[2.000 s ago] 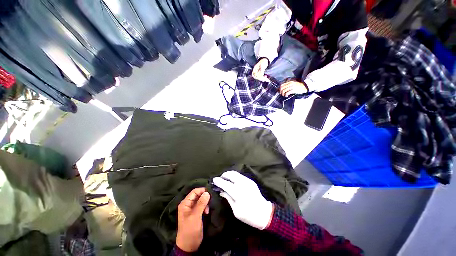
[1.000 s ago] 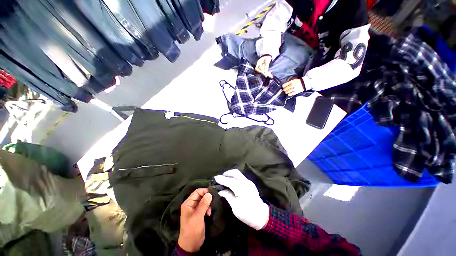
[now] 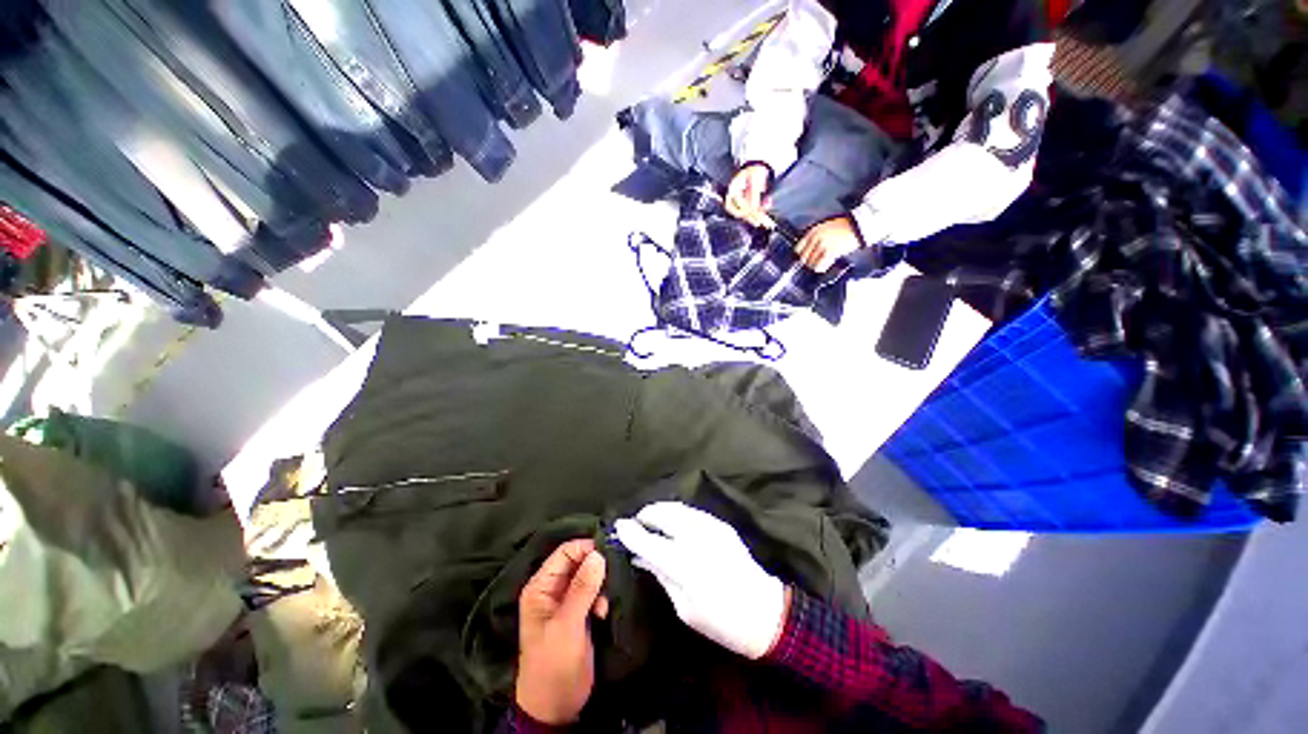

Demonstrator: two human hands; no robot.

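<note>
A dark olive jacket (image 3: 502, 409) lies spread over the near part of the white table, with a thin pale zip or pocket line at its left. My left hand (image 3: 560, 628), bare, pinches a fold of the jacket between thumb and fingers. My right hand (image 3: 703, 577), in a white glove, is just to the right of it, with its fingertips at the same fold. A small dark thing with a bluish glint shows at the gloved fingertips, mostly hidden; it may be thread snips.
Across the white table (image 3: 560, 258), a person in a black-and-white jacket handles a plaid garment (image 3: 724, 273) beside a hanger (image 3: 653, 344). A phone (image 3: 914, 321) lies near a blue crate (image 3: 1026, 430) bearing plaid clothes (image 3: 1191, 330). Olive garments (image 3: 122, 552) are at left, jeans (image 3: 330, 101) behind.
My gloved hand has shifted slightly; its fingers have closed more around the small dark thing. My bare hand stays almost in place. The other person's hands have moved a little on the plaid garment.
</note>
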